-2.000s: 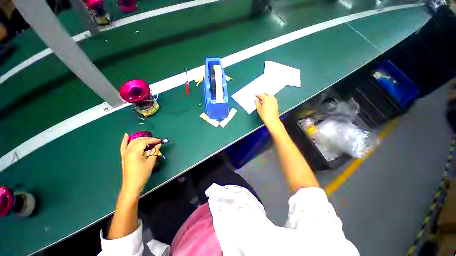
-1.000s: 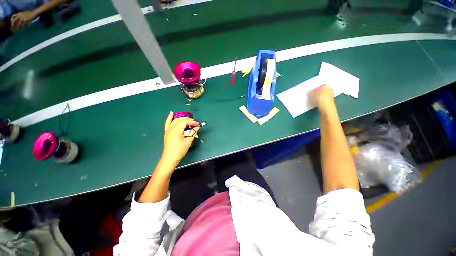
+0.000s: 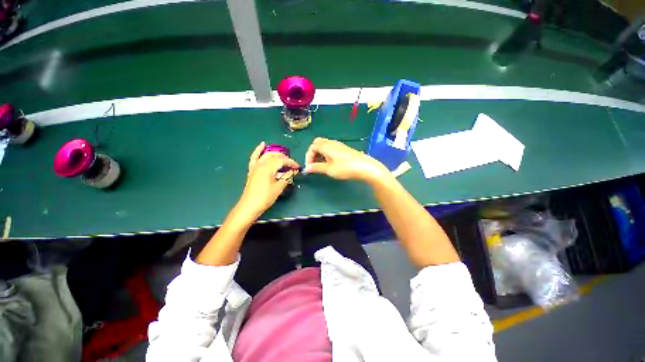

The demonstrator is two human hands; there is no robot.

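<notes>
My left hand [image 3: 269,177] holds a unit with a magenta top [image 3: 276,150] on the bench near its front edge; the hand covers most of its body. My right hand [image 3: 330,160] is beside it, fingertips pinched together at the thin wires by my left fingertips. Whether the right fingertips hold a wire or something small, I cannot tell. The blue tape dispenser [image 3: 387,145] stands right of my hands, with a tape strip [image 3: 402,169] at its front end, partly behind my right wrist.
Another magenta-topped unit [image 3: 296,92] stands behind my hands by the grey post [image 3: 249,53]. More units lie left [image 3: 76,158]. A red-handled tool [image 3: 354,112] lies left of the dispenser. White paper [image 3: 467,150] lies right. Clear plastic bags [image 3: 534,265] are below the bench.
My right hand has moved left from the white paper to my left hand at the unit. My left hand still holds the unit. The camera view has shifted.
</notes>
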